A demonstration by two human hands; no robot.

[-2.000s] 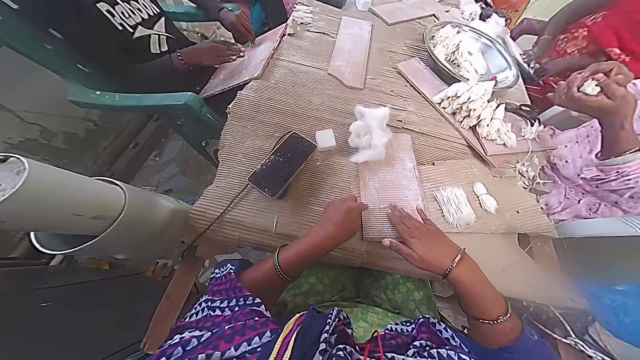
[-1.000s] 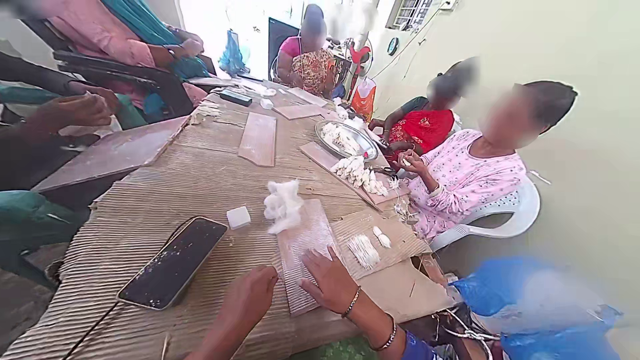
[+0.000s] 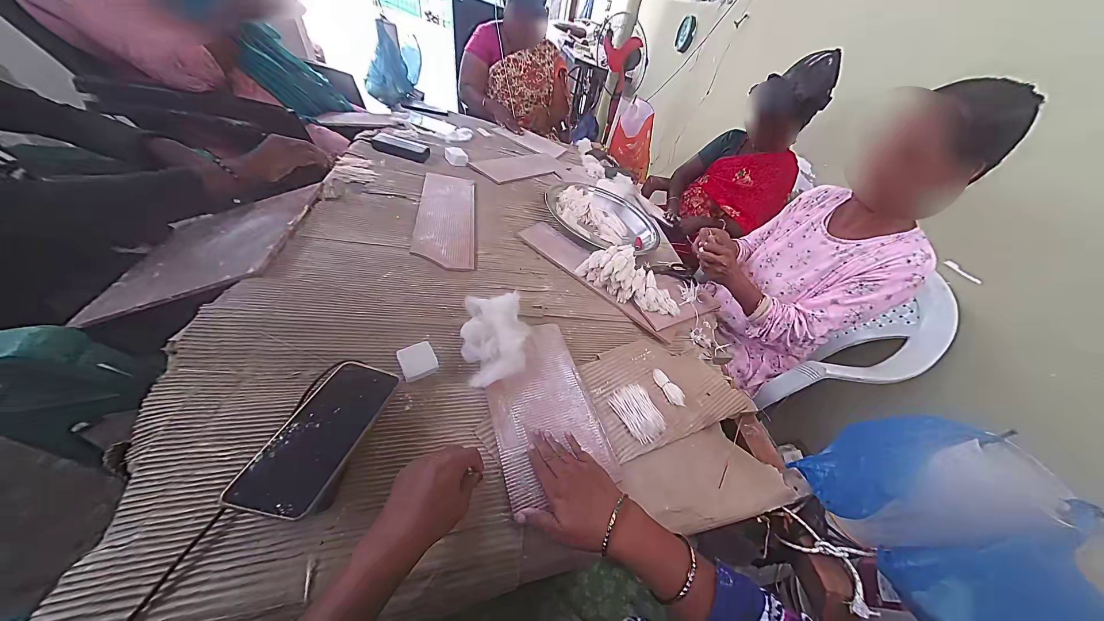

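My right hand [image 3: 573, 492] lies palm down with its fingers spread on the lower part of a ridged board [image 3: 552, 397]. Left of that board, my left hand [image 3: 440, 492] is curled above the corrugated cardboard; whether something is pinched in it cannot be told. Loose cotton wool [image 3: 495, 338] rests on the board's far left corner. A white block [image 3: 417, 360] sits to the left of the cotton. On a cardboard piece [image 3: 690, 379] at the right are a row of thin white cotton wicks [image 3: 636, 413] and a small tied bundle [image 3: 668, 387].
A smartphone [image 3: 310, 440] with a cable lies left of my left hand. Farther off, a steel plate [image 3: 604, 216] holds cotton pieces, and more bundles [image 3: 628, 278] lie on a board. Another board [image 3: 444, 221] lies mid-table. Several people sit around the table. Blue plastic bags [image 3: 957, 509] are at the right.
The view has tilted up and turned strongly, bringing seated people and the wall into sight. My right hand stays on the board, and my left hand stays beside it.
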